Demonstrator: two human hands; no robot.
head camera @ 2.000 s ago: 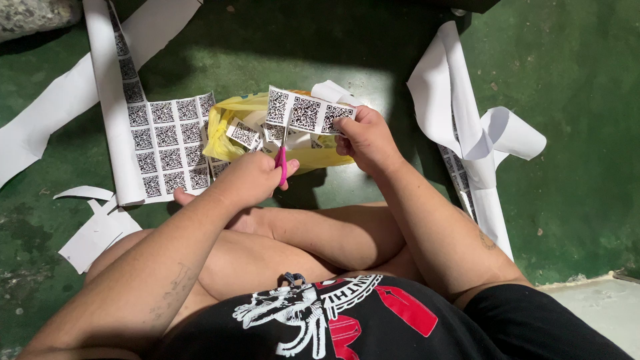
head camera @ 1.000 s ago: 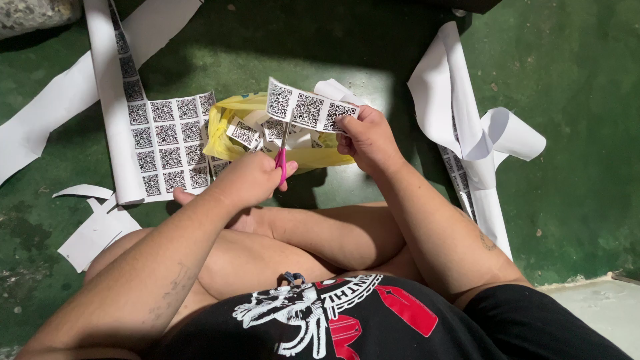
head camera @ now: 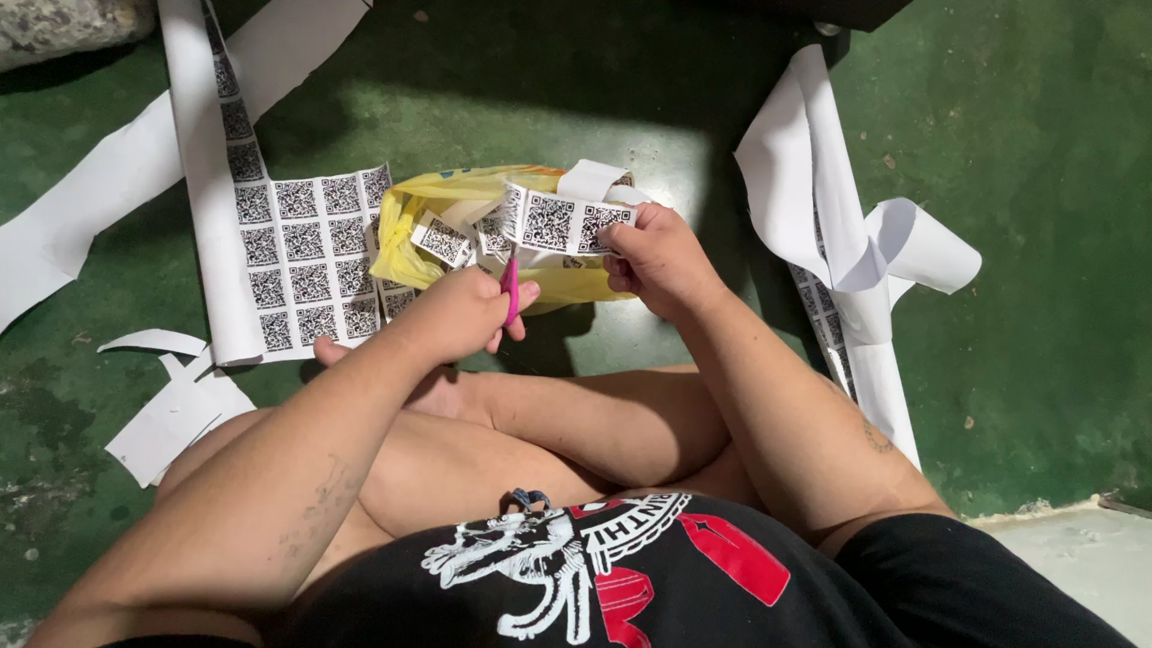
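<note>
My left hand point(head camera: 472, 310) holds scissors with pink handles point(head camera: 512, 292), their blades pointing up to the lower edge of a paper strip. The strip point(head camera: 576, 222) is white with printed black square codes; my right hand point(head camera: 661, 261) pinches its right end between thumb and fingers. At the strip's left end, a narrow printed piece point(head camera: 511, 214) is seen nearly edge-on; whether it is still attached I cannot tell. Below the strip lies an open yellow plastic bag point(head camera: 405, 216) with loose printed paper pieces point(head camera: 443, 238) in it.
A partly rolled sheet of printed codes point(head camera: 309, 241) lies left of the bag on the green floor point(head camera: 1017, 225). White paper scraps point(head camera: 175, 418) are near my left knee. Curled white paper point(head camera: 846, 207) lies at right. A stone-like object point(head camera: 67, 31) sits top left, a dark object point(head camera: 810, 11) at the top.
The leftmost code of the strip faced up in the earlier frames; now that end is turned nearly edge-on beside the scissors. The right part of the strip has shifted slightly; both hands stay in nearly the same place.
</note>
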